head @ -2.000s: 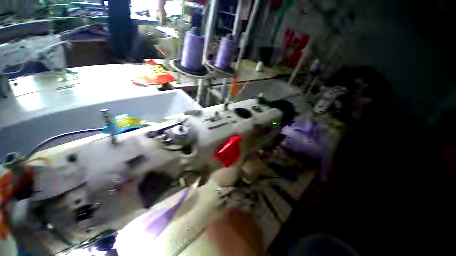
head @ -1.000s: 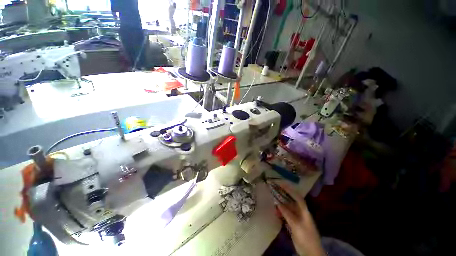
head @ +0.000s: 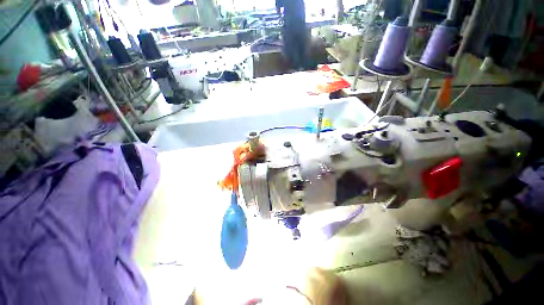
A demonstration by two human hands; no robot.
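My right hand (head: 326, 288) is at the bottom edge, blurred and cut off, in front of the machine's needle area (head: 291, 224). My left hand (head: 206, 295) shows only as a washed-out part at the bottom edge, left of it. Glare hides the fingers and anything in them. The cream sewing machine head (head: 411, 158) stretches across the right. A narrow lilac strip (head: 343, 224) lies right of the needle area, under the head. A large purple garment pile (head: 71, 220) with a black patch lies at the left.
A blue teardrop-shaped bulb (head: 234, 235) hangs at the head's left end, below orange ties (head: 240, 164). A crumpled patterned scrap bundle (head: 423, 249) lies at the right. A pale trough (head: 262, 126) is behind the machine. Two purple thread cones (head: 392, 47) stand at upper right.
The view has swung left, bringing in the purple pile and the whole blue bulb. My right hand has moved from beyond the scrap bundle to the table's front, and my left hand has come into view.
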